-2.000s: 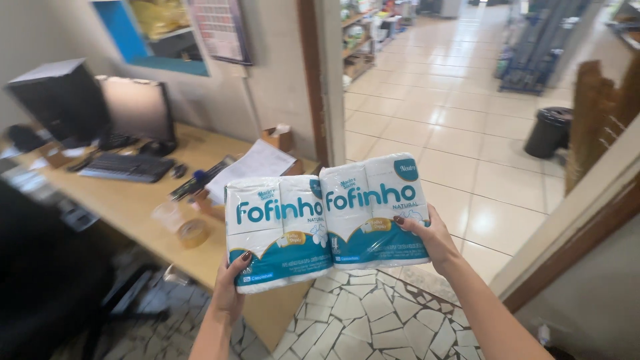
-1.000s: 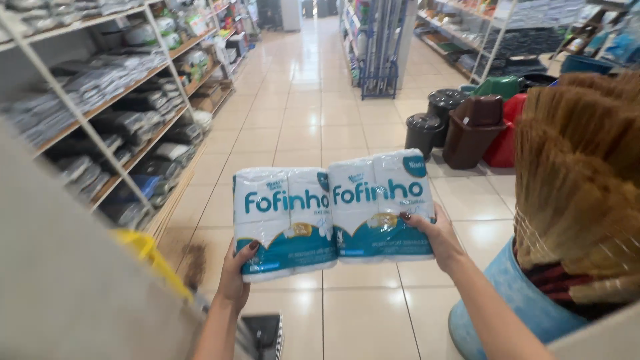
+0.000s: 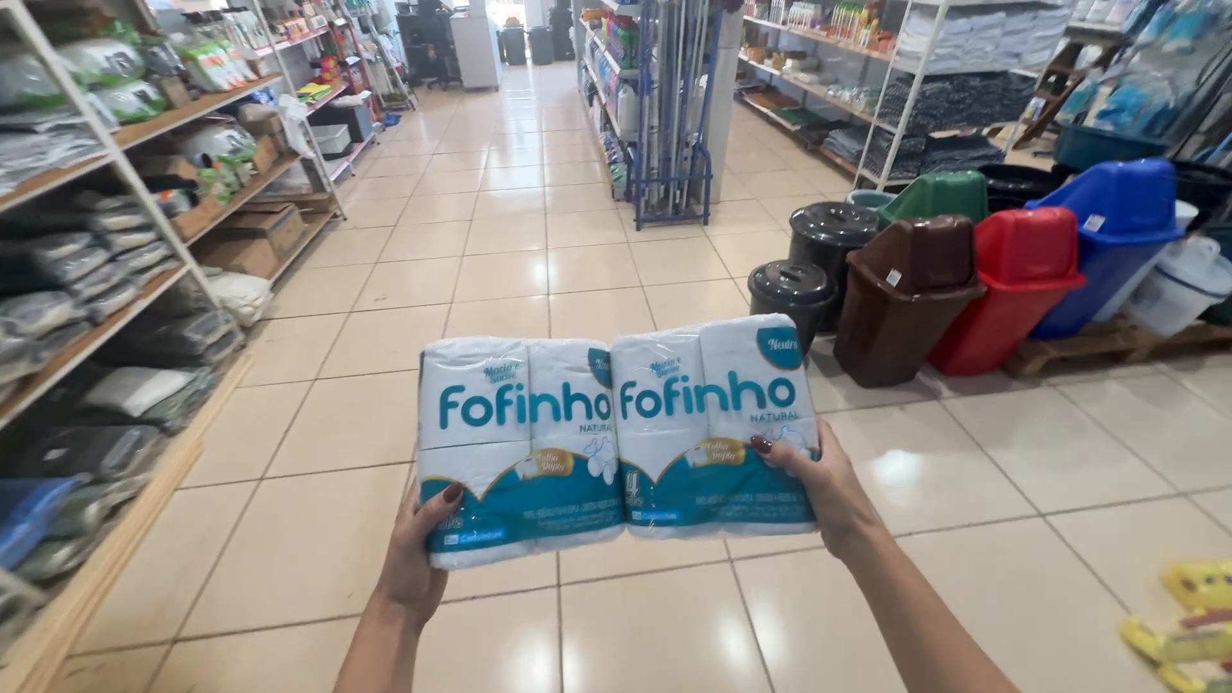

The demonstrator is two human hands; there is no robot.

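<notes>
Two plastic-wrapped packs of Fofinho toilet paper are held side by side, touching, in front of me above the tiled floor. My left hand grips the left pack at its lower left edge, thumb on the front and fingers hidden behind. On the other side, my right hand holds the right pack by its right edge, with the thumb across the printed front. Both packs are upright, white above and teal below.
Metal shelving with bagged goods lines the left. Ahead stands a blue rack of poles. At right are black lidded bins, a brown bin, a red bin and a blue bin. A blurred yellow object lies lower right.
The view has moved from a desk and doorway, past a tub of straw brooms, into the shop aisle. Both hands keep hold of the two packs throughout.
</notes>
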